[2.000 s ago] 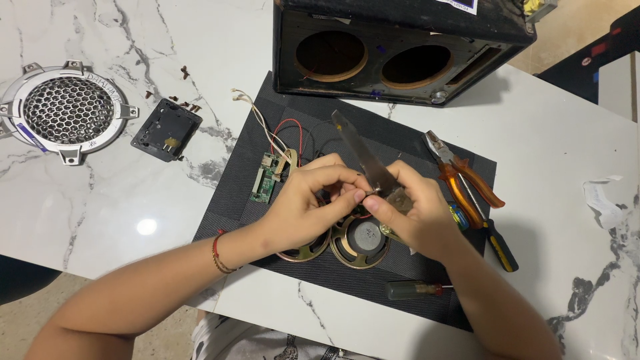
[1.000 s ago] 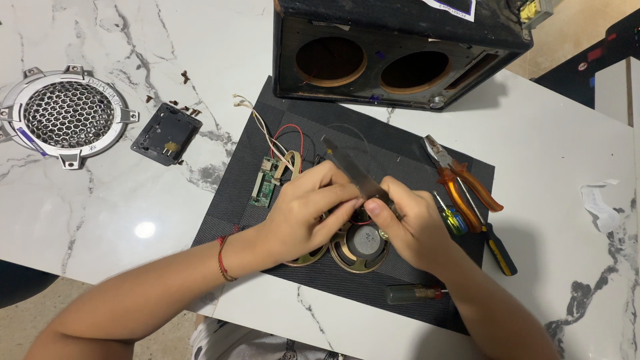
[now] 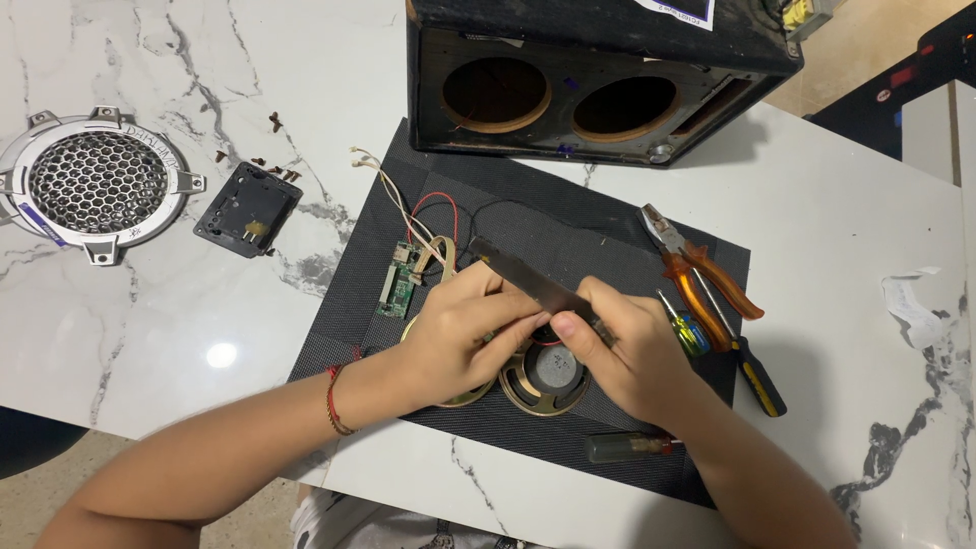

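My right hand (image 3: 625, 343) is closed around a flat dark blade (image 3: 534, 282), which slants up to the left over the black mat. My left hand (image 3: 488, 328) meets it at the blade's lower edge, fingertips pinched together; what they pinch is too hidden to tell. Below the hands lies a round speaker driver (image 3: 553, 370) with a grey magnet, and a second driver (image 3: 467, 396) is mostly covered by my left hand. A green circuit board (image 3: 396, 284) with red, white and black wires rests left of my left hand.
A black speaker cabinet (image 3: 564, 145) with two round holes stands behind the mat (image 3: 564, 229). Right are combination pliers (image 3: 686, 267) and screwdrivers (image 3: 759, 377); another screwdriver (image 3: 625, 447) lies near the front. At left are a silver speaker grille (image 3: 99, 183), a black plastic plate (image 3: 248, 206) and screws (image 3: 274, 120).
The blade has tilted flatter, and my right hand has shifted slightly. My left hand stays close beside it.
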